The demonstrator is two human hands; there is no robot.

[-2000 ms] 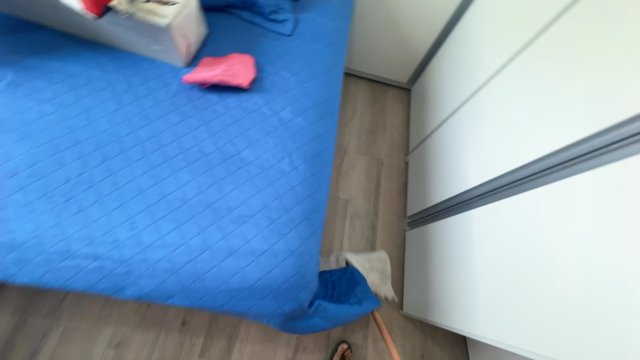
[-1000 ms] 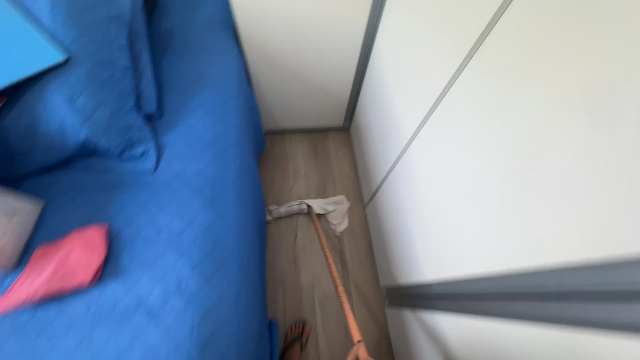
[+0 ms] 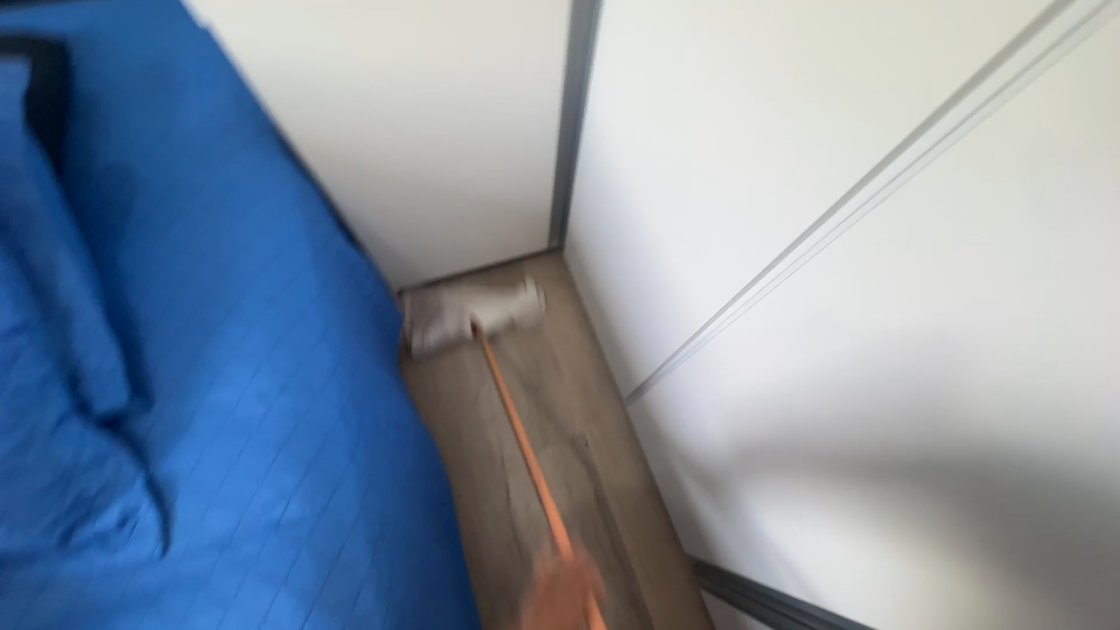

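One blurred hand, which looks like my left hand (image 3: 563, 586), is closed around the orange pole (image 3: 525, 451) at the bottom edge of the view. The pole slants up and left to a cloth-covered floor-mop head. Its whitish-grey cloth (image 3: 503, 304) lies on the wood-look floor (image 3: 560, 385) in the corner, with its left end against the blue bed cover. Motion blur hides how the cloth is fixed to the head. My right hand is outside the view.
A bed with a blue quilted cover (image 3: 289, 420) and blue pillows (image 3: 52, 420) borders the narrow floor strip on the left. White panels (image 3: 420, 131) with grey trim close the far end, and large white door panels (image 3: 787, 367) stand along the right.
The cloth-covered mop head has moved forward along the floor to the far corner. The view has shifted forward; the pink cloth on the bed and the foot have left it.
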